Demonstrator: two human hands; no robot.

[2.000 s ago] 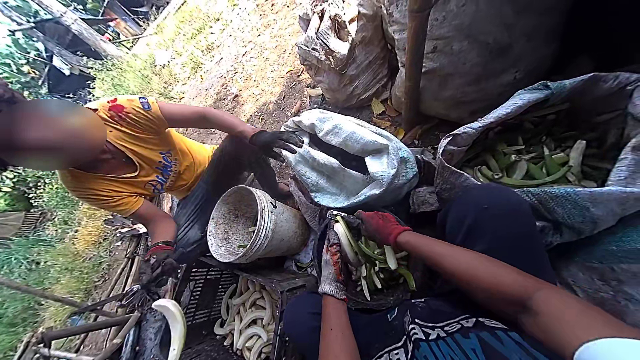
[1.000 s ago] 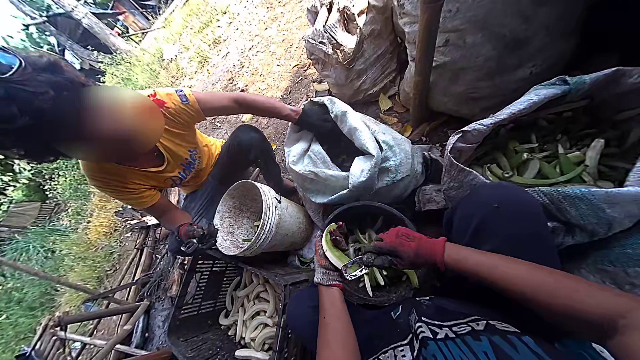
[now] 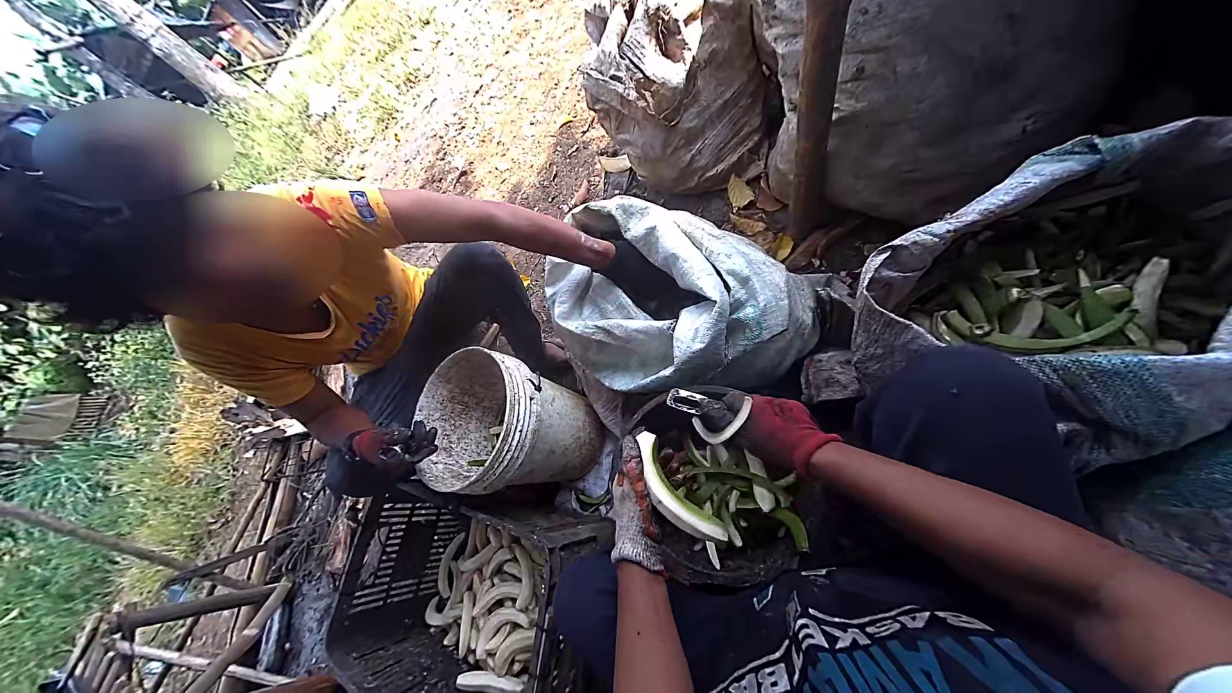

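My left hand [image 3: 637, 505], in a stained knit glove, holds a green banana [image 3: 677, 491] with part of its pale side showing. My right hand [image 3: 765, 430], in a red glove, grips a peeler [image 3: 695, 404] with a metal head; a curved strip of peel [image 3: 724, 423] hangs at it. Both hands are over a dark round container [image 3: 717, 568] holding green and pale peels [image 3: 746, 491]. Peeled bananas [image 3: 496, 606] lie in a black plastic crate [image 3: 385, 577] to the lower left.
A co-worker in a yellow shirt [image 3: 279, 356] sits across, one arm in an open woven sack [image 3: 751, 318]. A white bucket [image 3: 563, 433] lies tilted beside the crate. A sack of peels [image 3: 905, 260] is at right, near a wooden post [image 3: 818, 115] and full sacks [image 3: 924, 106].
My right hand has lifted from the peels with the peeler, and the banana in my left hand shows a pale side. The co-worker's arm has gone into the open sack since the oldest frame.
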